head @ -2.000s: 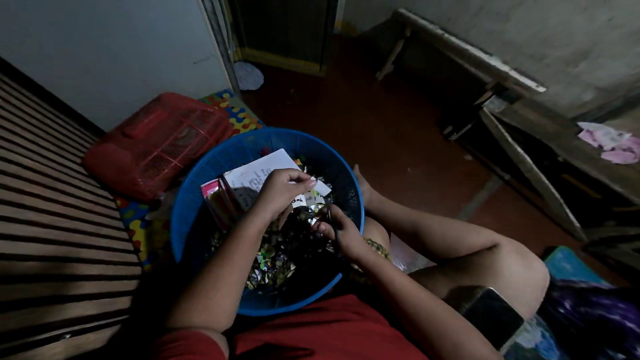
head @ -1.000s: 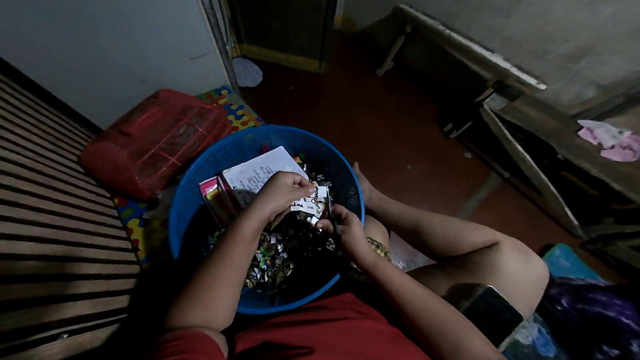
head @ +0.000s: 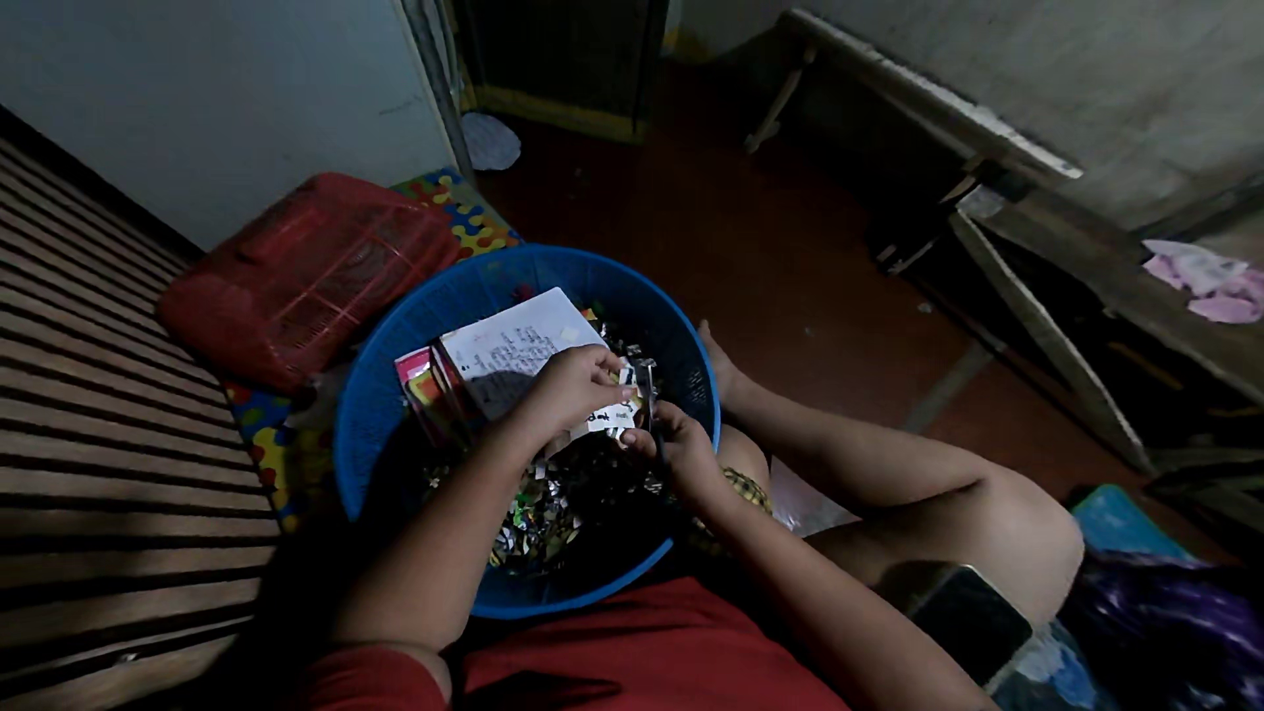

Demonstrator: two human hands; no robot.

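My left hand (head: 578,385) pinches a piece of white paper (head: 610,419) that bears dark marks. My right hand (head: 681,444) grips a pair of scissors (head: 649,390), whose blades point away from me at the right edge of that paper. Both hands are over a round blue plastic basket (head: 351,425). Many small cut scraps (head: 538,523), some shiny, lie in it below my hands. A sheet of paper with handwriting (head: 513,346) and a pink and yellow packet or booklet (head: 425,385) rest in the basket's far left part.
A red plastic basket (head: 306,267) stands at the left on a colourful mat (head: 464,212), beside a slatted wooden surface (head: 118,425). My crossed legs (head: 889,464) are at the right, with a dark phone (head: 973,617) near the thigh. Wooden benches (head: 1037,217) stand along the wall, one bearing pink cloth (head: 1210,281).
The paper between my hands has changed its position, and the scissor blades now show upright beside it. Both hands stay over the blue basket.
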